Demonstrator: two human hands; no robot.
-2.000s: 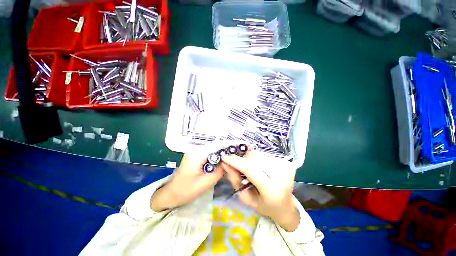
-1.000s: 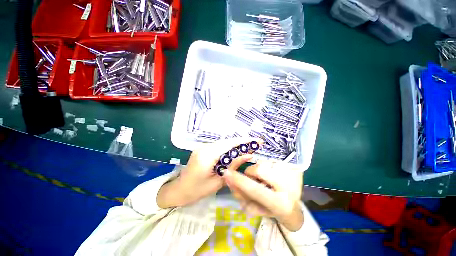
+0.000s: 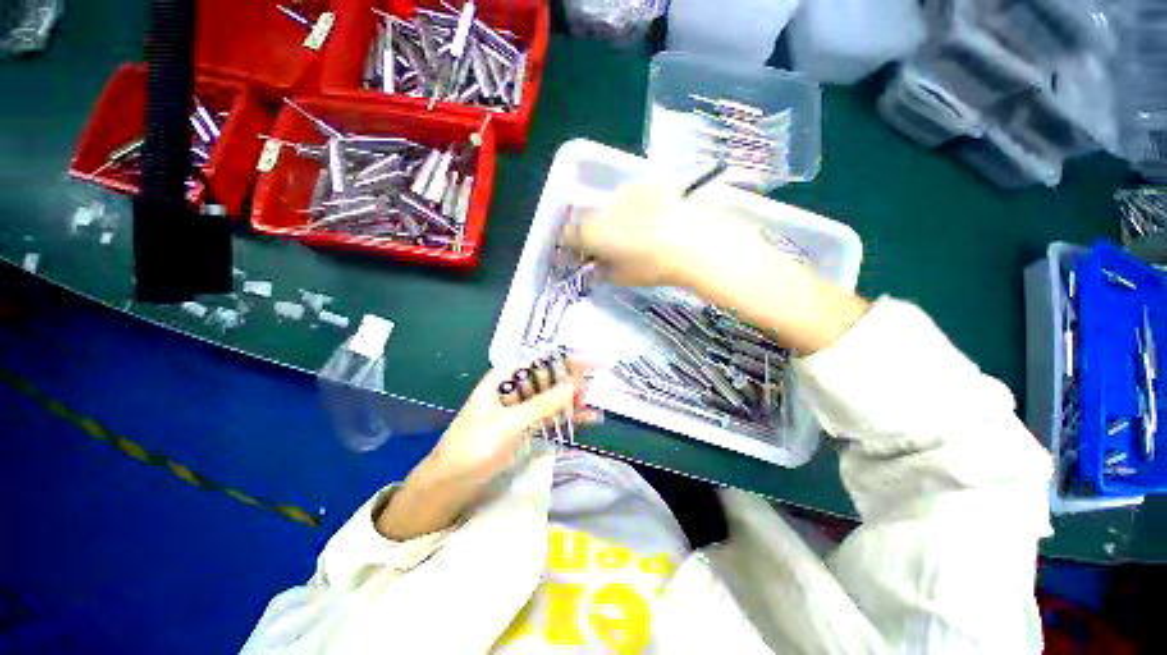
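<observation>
My left hand (image 3: 502, 420) is closed around several metal pins (image 3: 534, 378) at the near left corner of the white tray (image 3: 515, 301). Their dark-ringed ends face up and thin stems show below the fingers. My right hand (image 3: 640, 236) reaches over the tray's far left part, fingertips down by the loose pins there. A dark slim tool (image 3: 705, 179) sticks out from behind this hand, which appears to hold it. Whether the fingertips touch a pin is not clear. Many loose pins (image 3: 717, 352) lie in the tray's right half, partly under my right forearm.
A clear box (image 3: 733, 126) with pins stands beyond the tray. Red bins of metal parts (image 3: 371, 192) and a black flexible arm (image 3: 169, 128) are at left. A blue tray (image 3: 1126, 371) is at right. A clear bottle or bag (image 3: 358, 371) lies at the bench edge.
The hands have parted: my right hand has moved from beside the left to the tray's far left. My left hand still holds pins, now lower. The view has shifted, so the bench things appear moved.
</observation>
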